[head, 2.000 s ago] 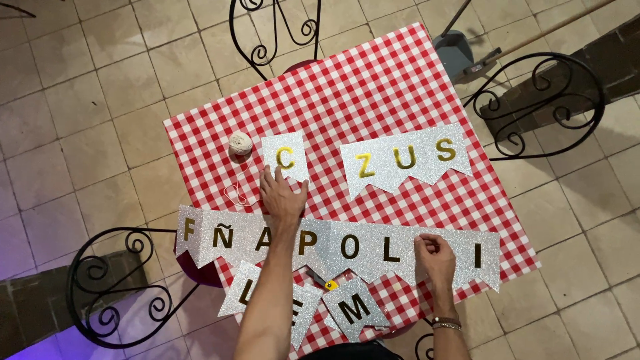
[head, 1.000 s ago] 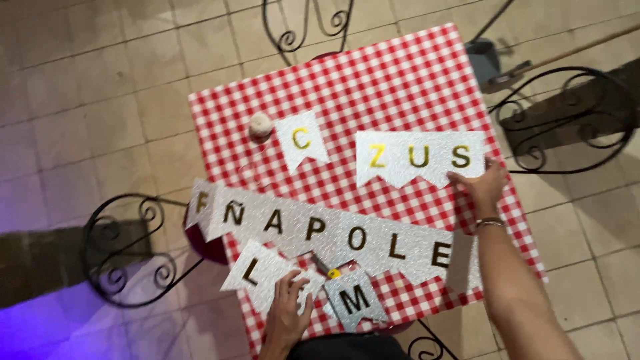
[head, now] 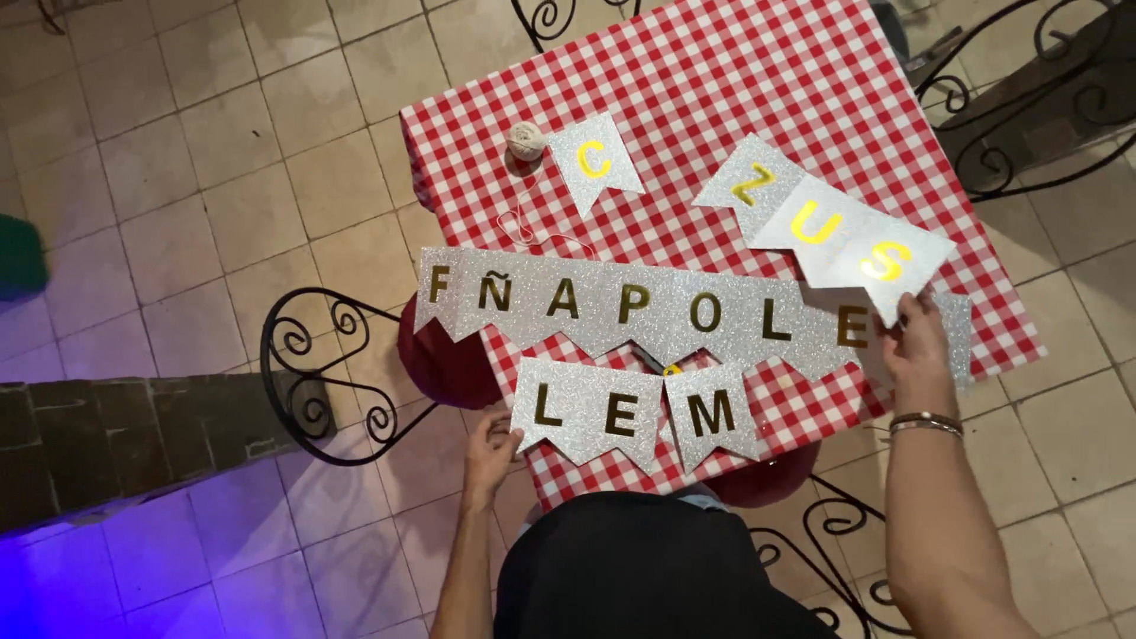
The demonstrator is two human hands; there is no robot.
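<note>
My right hand (head: pixel 919 342) grips the lower right corner of the silver glitter pennant strip lettered Z U S (head: pixel 825 209), which lies tilted and overlaps the long row of lettered pennants (head: pixel 595 302). At the lower left corner of the L E pennant pair (head: pixel 586 413) is my left hand (head: pixel 493 453), its fingertips on the edge. Beside that pair lies the M pennant (head: pixel 713 413). Farther back, a single C pennant (head: pixel 596 162) sits next to a ball of white string (head: pixel 525 141). A partly hidden tool with a yellow part (head: pixel 672 370) shows below the long row.
The red and white checkered tablecloth (head: pixel 710 71) covers the table. Wrought-iron chairs stand around it, one at the left (head: pixel 333 377) with a dark red seat (head: pixel 444 359). A loose string (head: pixel 524 232) trails from the ball towards the long row.
My right hand has drawn the Z U S strip down and tilted it over the long row. My left hand has gone from the C pennant to the L E pair, which now lies straighter.
</note>
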